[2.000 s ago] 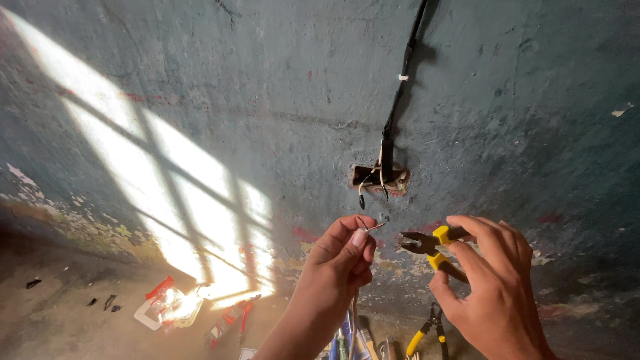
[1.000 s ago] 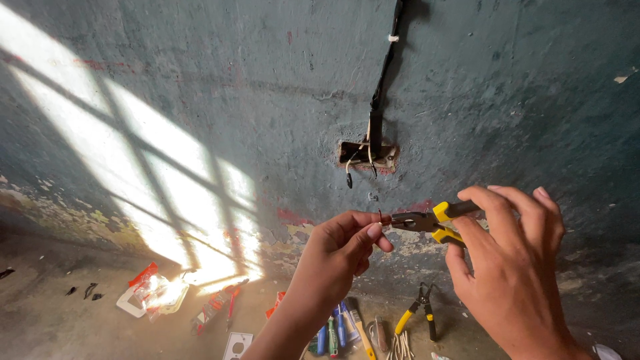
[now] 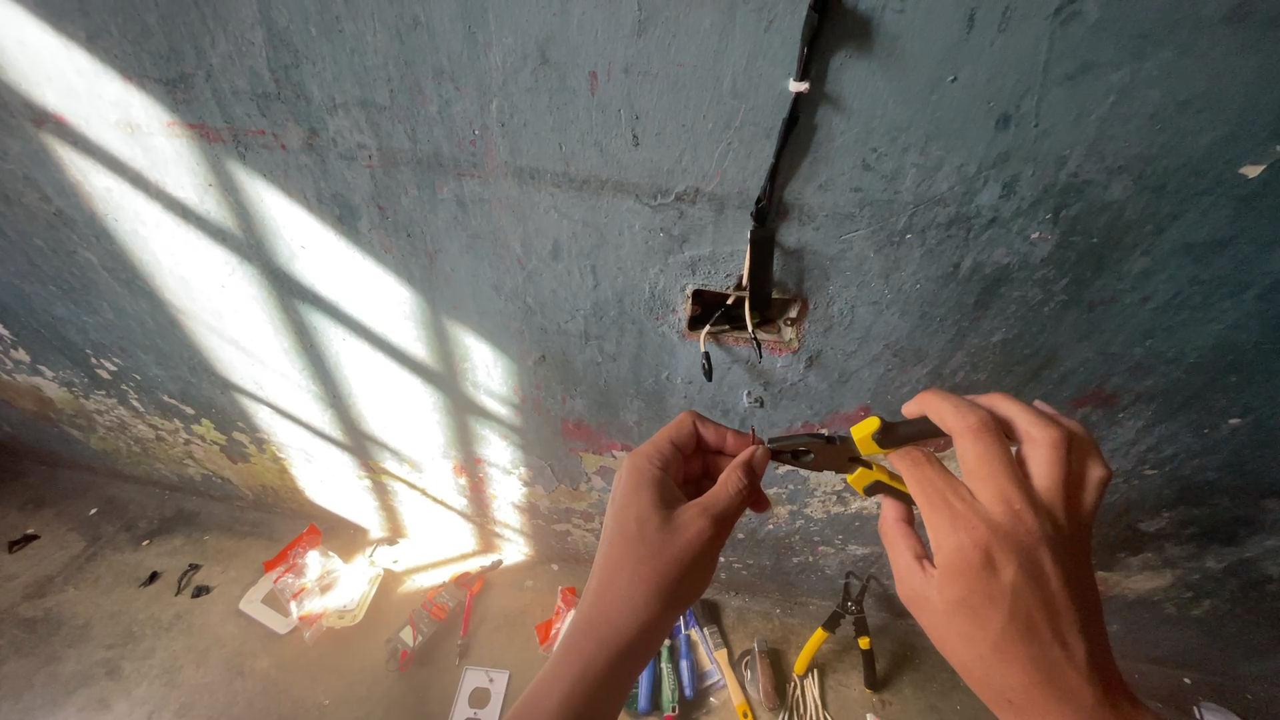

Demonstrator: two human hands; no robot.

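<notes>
My left hand [image 3: 690,480] pinches a thin wire end [image 3: 754,436] between thumb and forefinger, in front of the wall. From the right, my right hand [image 3: 1000,500] holds pliers [image 3: 815,452] with yellow and black handles. Their jaws look closed, and the tips touch or nearly touch the wire at my left fingertips. Above my hands, a rectangular wall box [image 3: 700,312] holds wires whose ends are wrapped in black tape [image 3: 707,366]. A black-wrapped cable [image 3: 778,160] runs up the wall from it.
On the floor lie wire strippers [image 3: 852,625], a brush [image 3: 728,670], screwdrivers [image 3: 668,675], pale wires [image 3: 805,695] and an outlet cover plate [image 3: 481,694]. Plastic packaging [image 3: 305,590] and a red-handled tool [image 3: 466,620] lie farther left. Barred sunlight falls across the wall.
Two seconds ago the pliers stood apart from my left hand with open jaws. They have moved left to the wire, and their jaws have closed.
</notes>
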